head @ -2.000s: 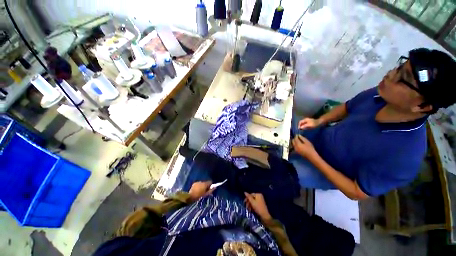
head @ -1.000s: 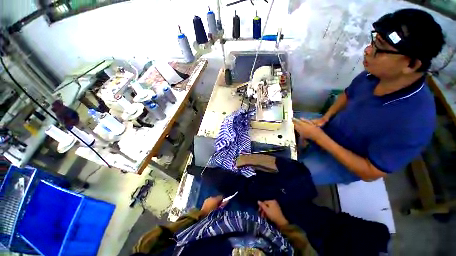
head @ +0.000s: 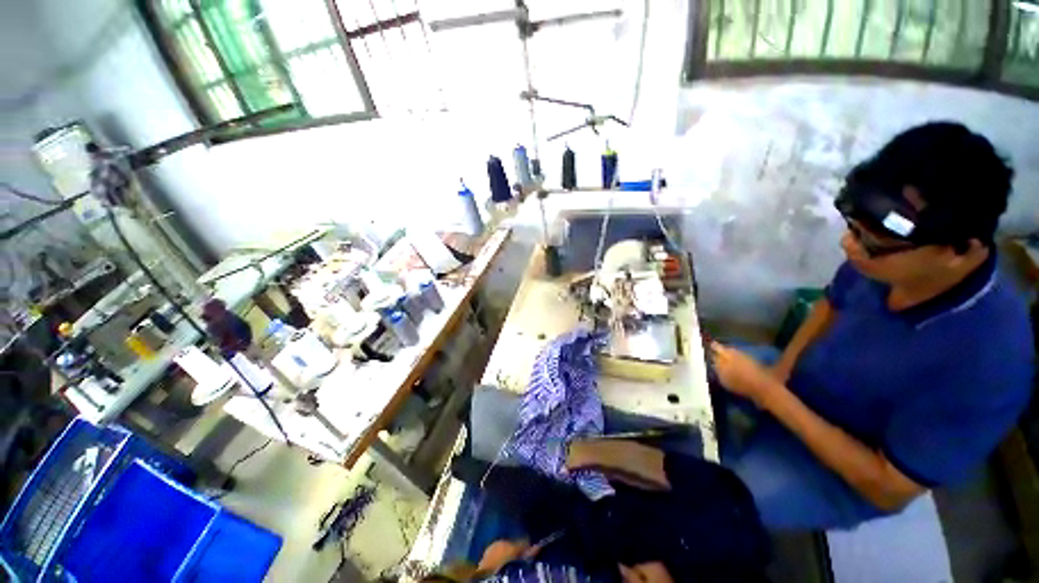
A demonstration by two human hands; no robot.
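Note:
Dark denim pieces point(head: 672, 512) lie heaped over the near table end and the wearer's lap. My left hand point(head: 499, 556) is low in the picture at the denim's left side, partly cut off. It is closed on a small thin pale tool point(head: 549, 538), perhaps snips. My right hand point(head: 645, 573) is at the bottom edge by the denim, mostly cut off, so its grip is hidden. A blue-violet and white striped cloth point(head: 561, 399) hangs from the machine down to the denim. A brown patch point(head: 619, 460) lies at the denim's upper edge.
The overlock machine point(head: 629, 298) stands at the table's far end, with thread cones point(head: 498, 180) behind. A person in a blue polo shirt point(head: 957, 364) sits at right, hands near the table edge. A side table point(head: 382, 427) with cones stands left; blue crates point(head: 142, 524) are on the floor.
The camera view has tilted up, so the windows show and my hands sit at the bottom edge. The other person's head has turned downward.

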